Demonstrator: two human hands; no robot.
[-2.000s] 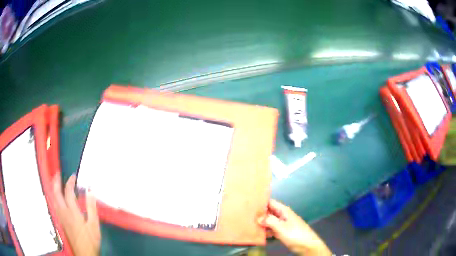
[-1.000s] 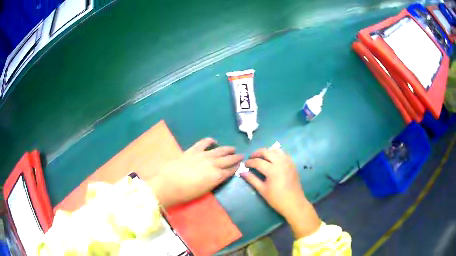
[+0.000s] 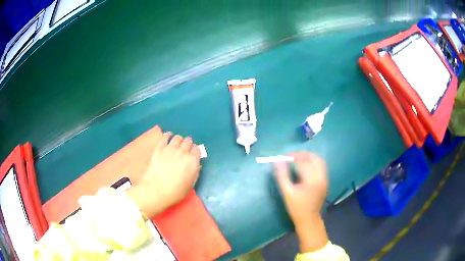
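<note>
My right hand (image 3: pixel 306 186), slightly blurred, pinches the end of a narrow white strip (image 3: pixel 274 159) over the bench. My left hand (image 3: pixel 171 171) is at the right part of an orange-red foam tray (image 3: pixel 125 158). A small white card (image 3: pixel 202 151) sticks out beside its fingertips; its fingers hide the rest. A display panel (image 3: pixel 160 244) lies on the tray, mostly hidden by my left hand and yellow sleeve. The adhesive tube (image 3: pixel 243 112) lies ahead, nozzle towards me. A small white and blue glue bottle (image 3: pixel 313 125) lies to its right.
Stacked foam trays with a panel (image 3: pixel 423 71) stand at the right. Another foam tray with a panel (image 3: pixel 15 204) is at the left edge. A blue plastic bin (image 3: pixel 395 183) is below the bench edge at right. Thin dark tools (image 3: pixel 342 194) lie at that edge.
The hands were together at the small white pieces and are now apart. My right hand has moved right with the strip. My left hand has moved left with the card at its fingertips.
</note>
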